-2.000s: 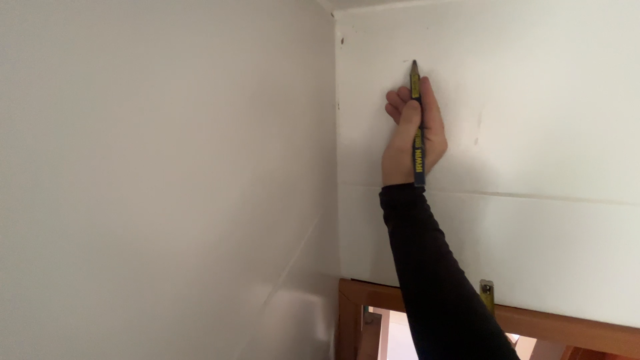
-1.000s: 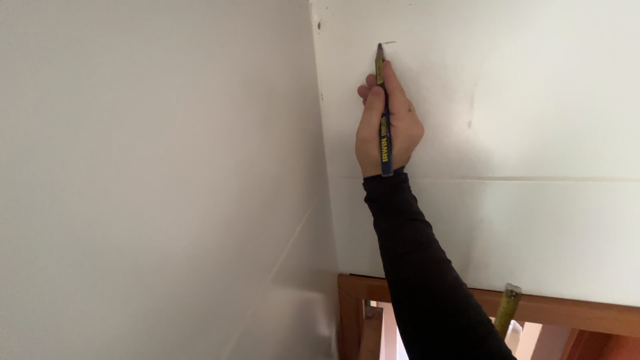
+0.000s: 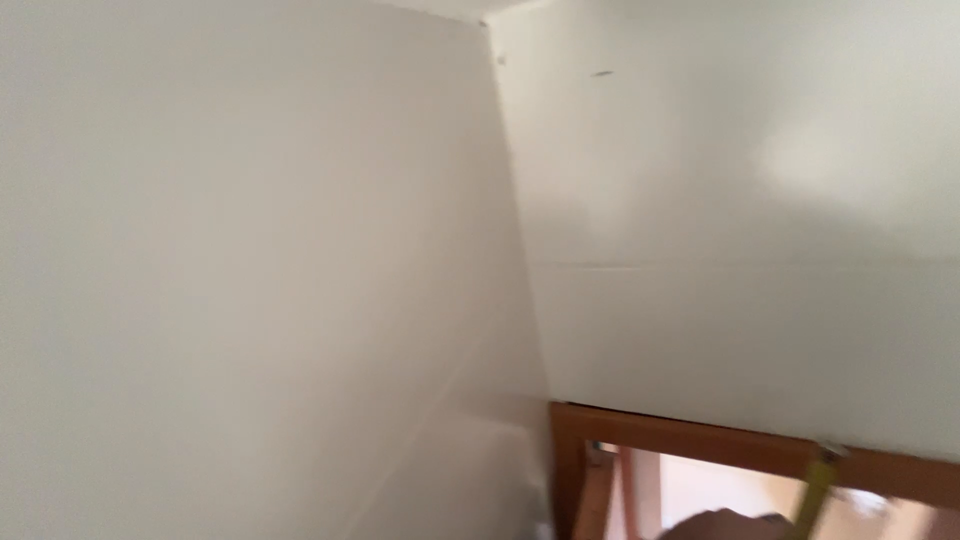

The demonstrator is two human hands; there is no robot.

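Note:
At the bottom edge, the blurred top of a hand, apparently my right hand (image 3: 724,525), shows in front of the window opening; its fingers and anything in them are cut off. Close beside it on the right, a yellow tape measure blade (image 3: 814,491) rises at a slant, its metal end hook at the wooden frame (image 3: 682,431). A short dark pencil mark (image 3: 601,73) is on the white wall panel (image 3: 712,165), near the upper corner. My left hand is out of view, and no pencil can be seen.
A plain pale wall (image 3: 262,262) fills the left side and meets the white panel at a vertical corner. A thin horizontal seam (image 3: 615,267) crosses the panel above the frame. Bright light comes through the glazed opening (image 3: 720,484).
The hand with the carpenter's pencil has left the wall, and its black sleeve no longer crosses the panel. The dark mark where the pencil tip was is now uncovered.

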